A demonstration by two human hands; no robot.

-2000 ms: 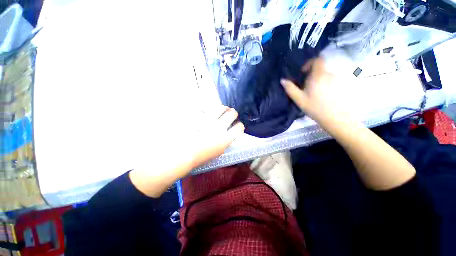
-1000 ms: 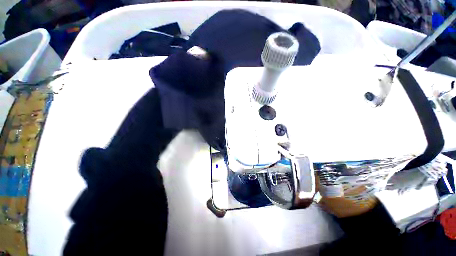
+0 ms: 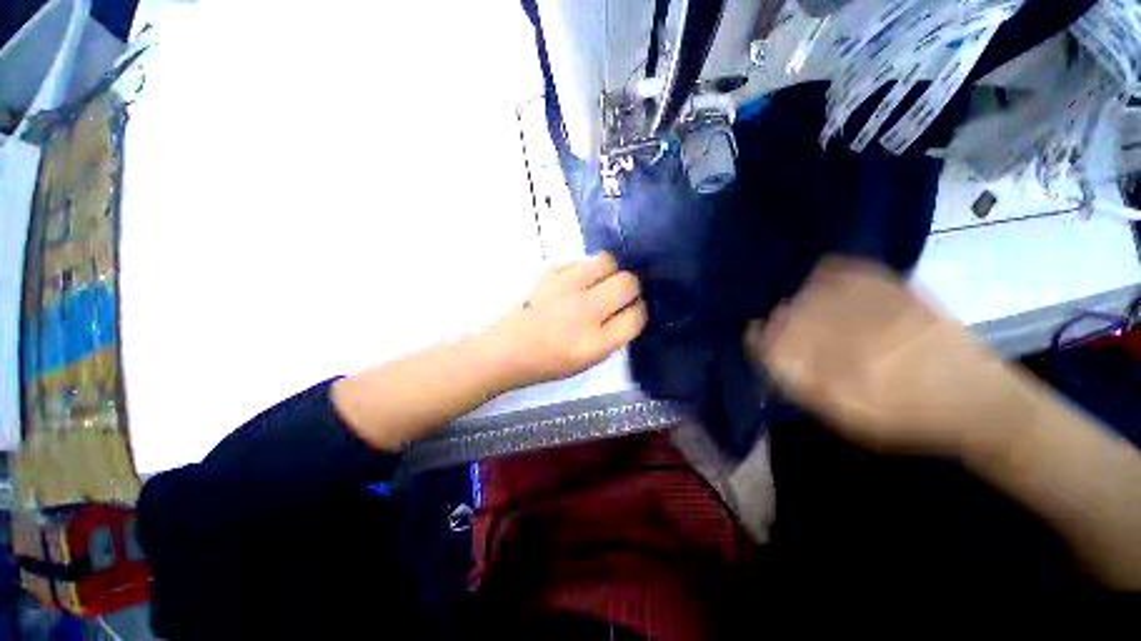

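Note:
A dark navy garment piece [image 3: 801,200] lies bunched on the machine bed and hangs over the front table edge. Its left part is under the presser foot [image 3: 613,173]. My left hand [image 3: 582,313] pinches the left edge of the cloth with its fingertips, just in front of the foot. My right hand [image 3: 863,351] is blurred, at the cloth's right front part, with fingers curled; whether it grips the cloth cannot be told. A grey block [image 3: 709,148] stands just right of the foot.
White label strips [image 3: 913,63] hang at the upper right. A measuring tape [image 3: 551,430] runs along the front table edge. Cardboard with blue tape [image 3: 75,332] covers the left table edge. A red checked apron [image 3: 601,526] is below the table.
One second ago the view was over the machine head, with cloth in the left arm's area beyond it. Now it looks down at the needle area, where both hands are at the cloth.

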